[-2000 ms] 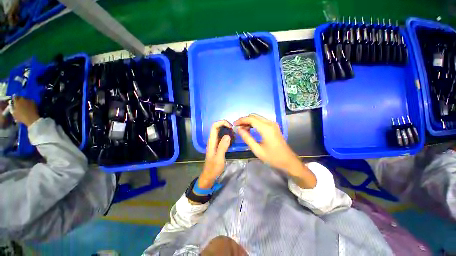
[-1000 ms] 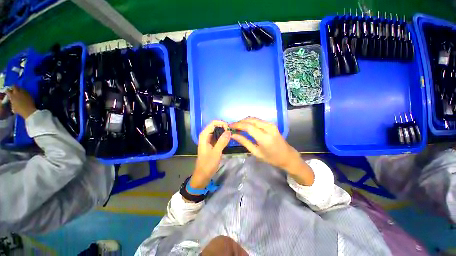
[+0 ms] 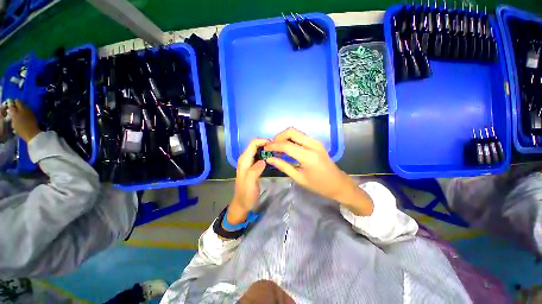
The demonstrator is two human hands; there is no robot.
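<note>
A small black housing [image 3: 260, 153] is between my hands, over the near edge of the centre tray, mostly hidden by fingers. A small green circuit board [image 3: 267, 155] shows at the housing. My left hand [image 3: 248, 172] is closed around the housing. My right hand [image 3: 306, 161] has its thumb and fingertips at the green board, pinching or pressing it. The blue centre tray [image 3: 279, 89] lies in front of me with three black units [image 3: 304, 32] at its top edge.
A clear parts box [image 3: 365, 80] of green pieces stands right of the centre tray. The right tray [image 3: 443, 113] holds rows of black units. A left bin [image 3: 202, 142] is heaped with black parts. Another person's hand [image 3: 24, 120] is at far left.
Green now shows clearly at the housing between my fingertips. My right fingers have shifted onto it. The view has tilted, so the trays sit slightly higher in the frame.
</note>
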